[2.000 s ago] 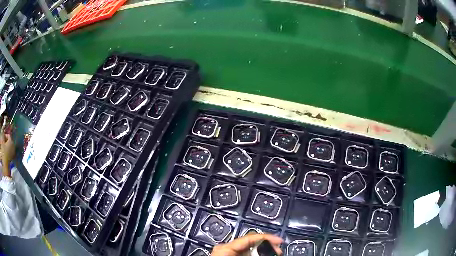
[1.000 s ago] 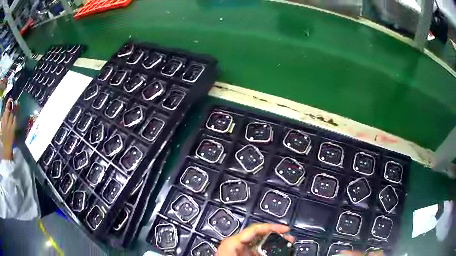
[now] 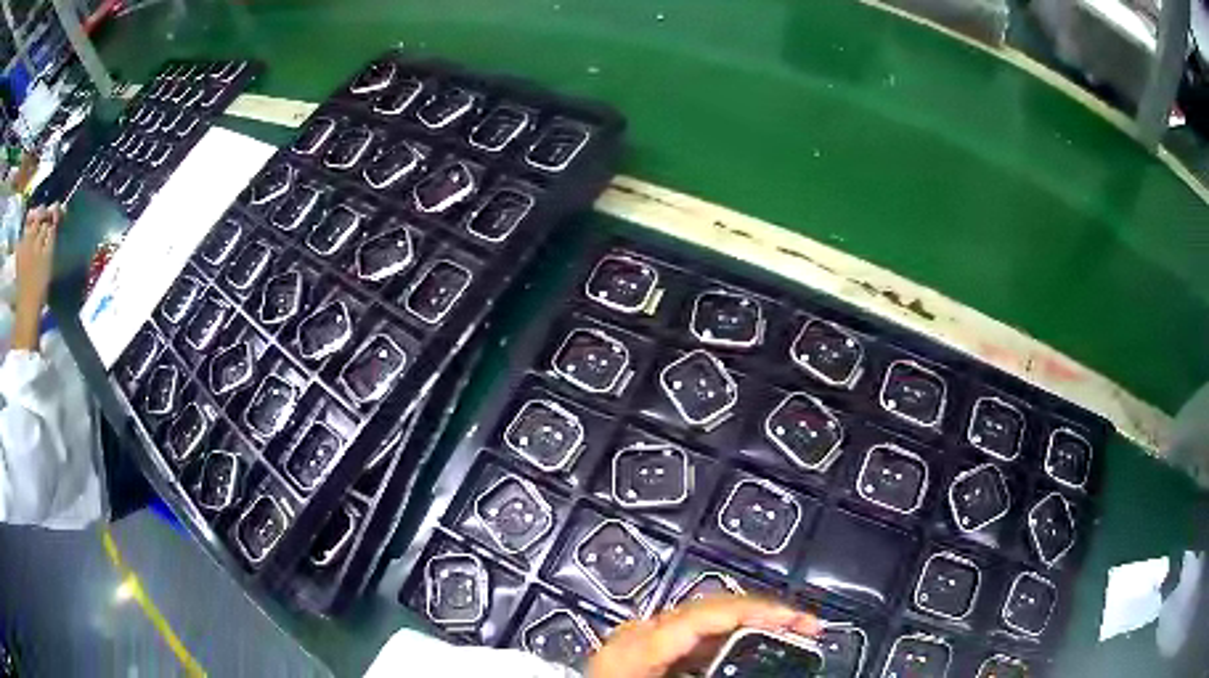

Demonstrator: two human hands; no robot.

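Observation:
My left hand [image 3: 709,633] is at the bottom edge, its fingers curled over a black smartwatch housing with a bright rim [image 3: 766,657]; the housing is cut off by the picture's edge. The hand is above the lower rows of a glossy black parts tray [image 3: 524,470]. Most pockets that show hold one rounded-square housing each, some turned at an angle. One pocket [image 3: 859,550] near the hand is empty. My right hand cannot be made out in the picture.
Stacked filled trays [image 3: 583,205] lie at an angle on the left, beside a white sheet [image 3: 179,245]. Another filled tray [image 3: 166,126] is beyond. White wipes [image 3: 1134,596] lie right. A cream edge [image 3: 796,265] borders the green surface behind. Another person's hand [image 3: 36,265] is far left.
The view has shifted, so the trays sit higher. The housing in my left hand is lower in the picture and more cut off. Fingertips at the bottom right a second ago no longer show clearly.

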